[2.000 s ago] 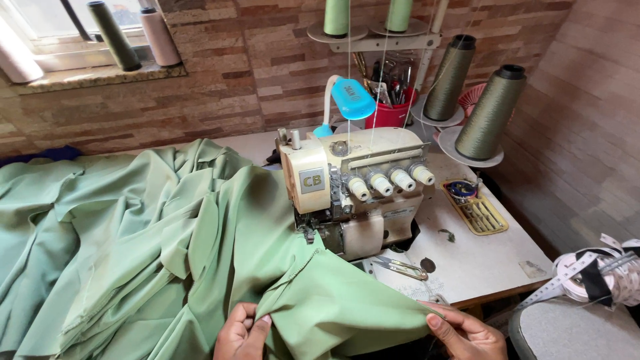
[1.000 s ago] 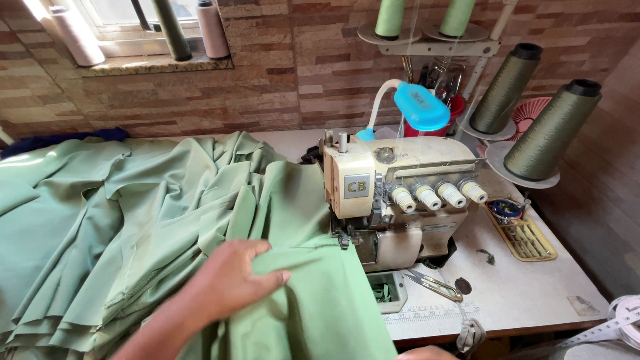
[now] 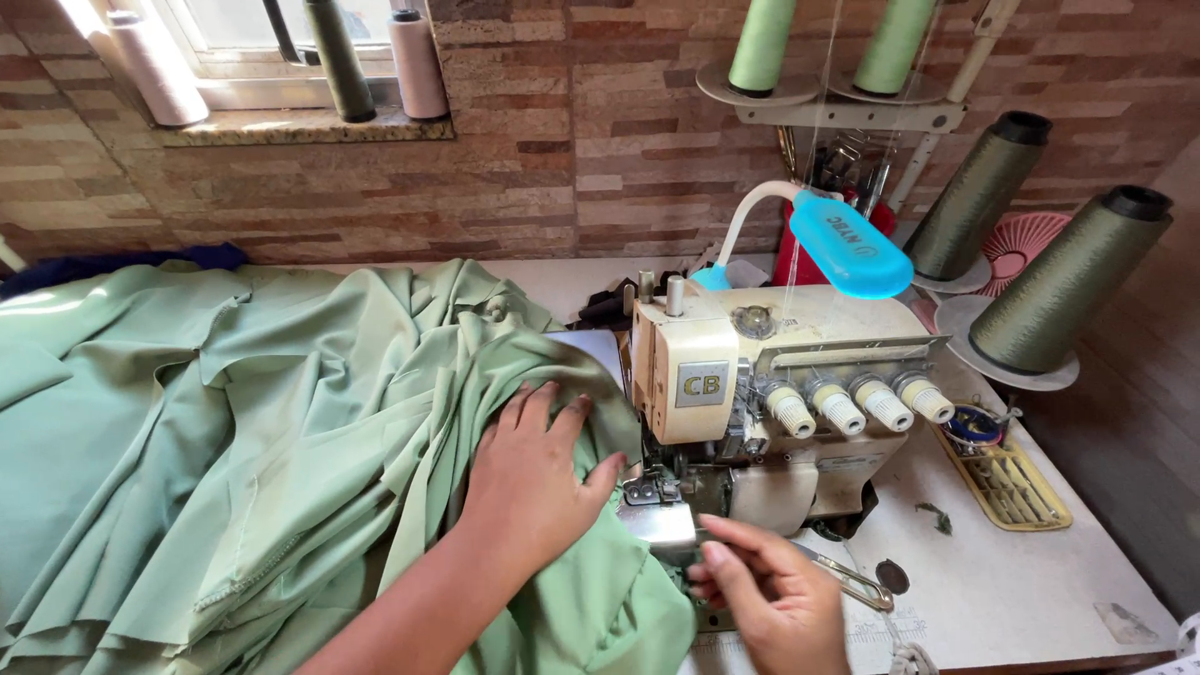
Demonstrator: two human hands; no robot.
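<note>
A heap of pale green fabric [image 3: 319, 403] covers the left side of the table, its near folds beside the overlock sewing machine [image 3: 778, 375]. My left hand [image 3: 539, 469] lies spread over the fabric, palm down, fingers apart, left of the presser foot [image 3: 652, 487]. Just in front of the machine's metal plate [image 3: 661, 525] is my right hand [image 3: 773, 591], its fingers curled near the plate's right edge; whether something small is between them cannot be seen. Metal thread snips [image 3: 858, 577] lie behind and right of that hand.
Thread cones [image 3: 1073, 281] stand right of the machine, and green ones [image 3: 761, 47] on a rack above. A blue lamp [image 3: 848, 244] arches over the machine top. A yellow tray [image 3: 1012, 478] with small parts sits at the right. A dark round piece [image 3: 892, 576] lies beside the snips.
The fabric in front of the presser foot has been drawn left, baring the metal plate. My left hand has moved right and forward on the cloth; my right hand has come up to the machine's front.
</note>
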